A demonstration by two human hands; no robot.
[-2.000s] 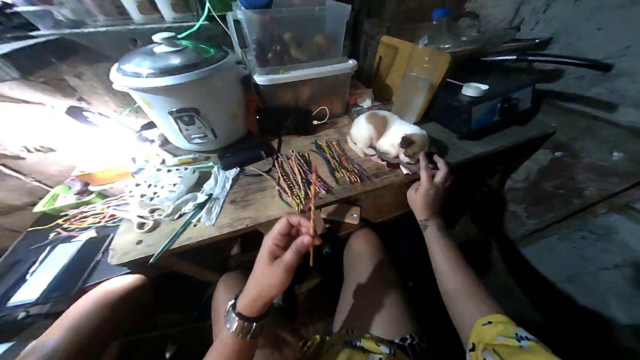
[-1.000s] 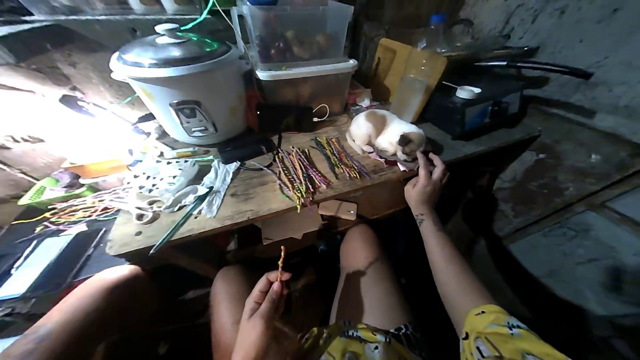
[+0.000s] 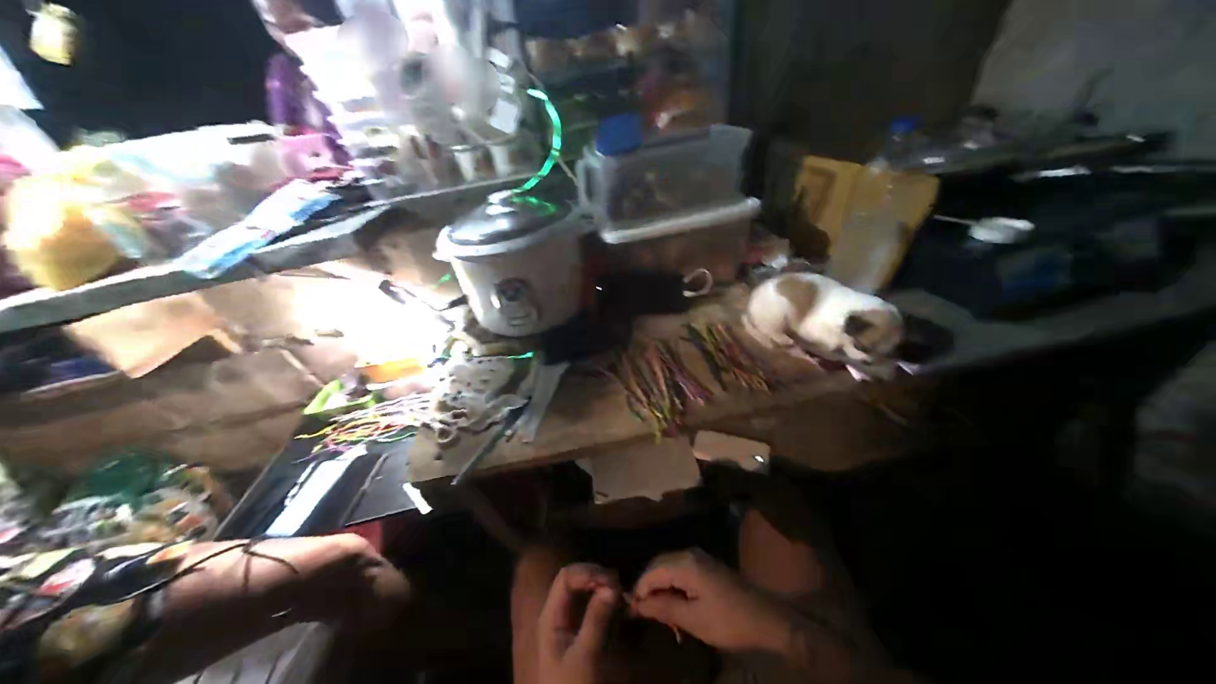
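Low in the view, above my lap, my left hand (image 3: 581,613) and my right hand (image 3: 698,598) meet at the fingertips. Between them they pinch a thin braided cord (image 3: 629,600), mostly hidden by the fingers; a short end shows below my right hand. Beyond my hands, two bunches of colourful braided cords, one nearer (image 3: 657,380) and one farther right (image 3: 727,356), lie on the wooden table (image 3: 560,418). A white and brown cat (image 3: 826,318) is curled up at their right. The picture is blurred.
Behind the cords stand a rice cooker (image 3: 518,275) and stacked plastic boxes (image 3: 679,204). Loose coloured strings (image 3: 370,418) lie at the left near a bright light. Cardboard pieces (image 3: 641,470) jut from the table's front edge. Another person's leg (image 3: 275,570) is at lower left.
My right hand has left the cat's side and come to my left hand at the cord. The view has swung left and up.
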